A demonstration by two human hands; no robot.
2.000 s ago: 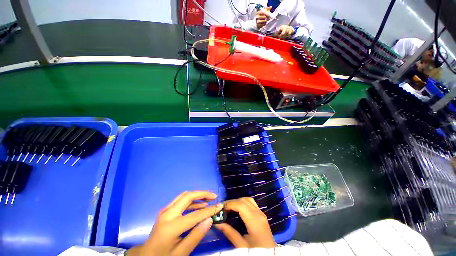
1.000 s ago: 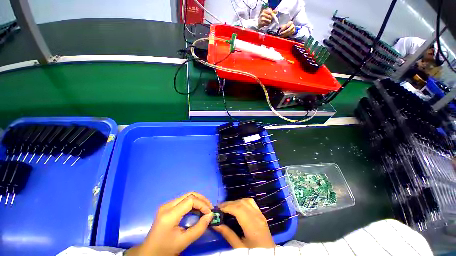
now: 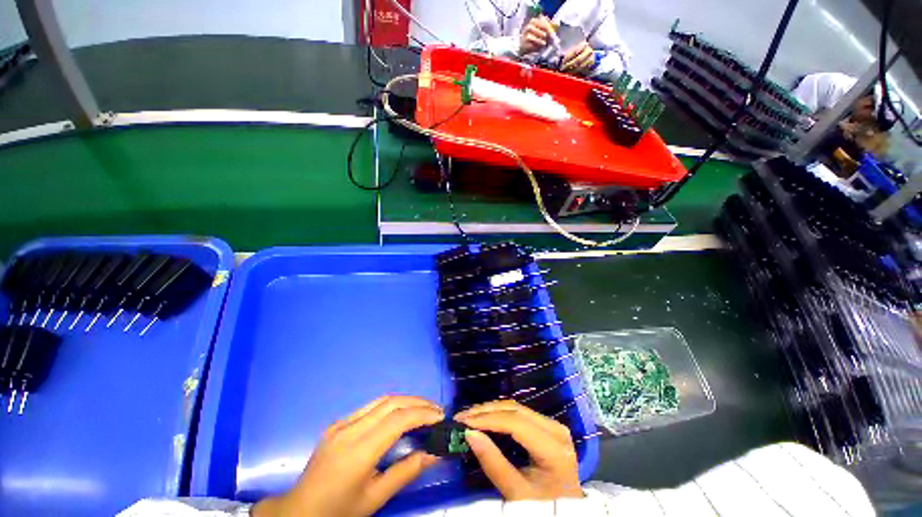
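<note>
A black plastic housing (image 3: 435, 437) is held between my two hands over the near edge of the middle blue tray (image 3: 334, 265). A small green circuit board (image 3: 458, 440) shows at its right, open end. My left hand (image 3: 356, 456) grips the housing's left part with the fingertips. My right hand (image 3: 526, 449) has its thumb and fingers at the board end. Whether the board is fully seated cannot be told. A row of black housings (image 3: 495, 323) with thin metal pins lies along the tray's right side, its near end partly hidden by my right hand.
A clear box of circuit boards (image 3: 629, 389) stands right of the tray. Another blue tray with housings (image 3: 101, 394) is at left. Stacked black trays (image 3: 819, 293) stand at right. Beyond are a red tray (image 3: 546, 141), a yellowish hose (image 3: 531, 182), a control box (image 3: 586, 200) and a person (image 3: 596, 25).
The housing has turned, so its green board end now points right instead of towards me. My right fingers have shifted onto that end. The person opposite has raised their hands.
</note>
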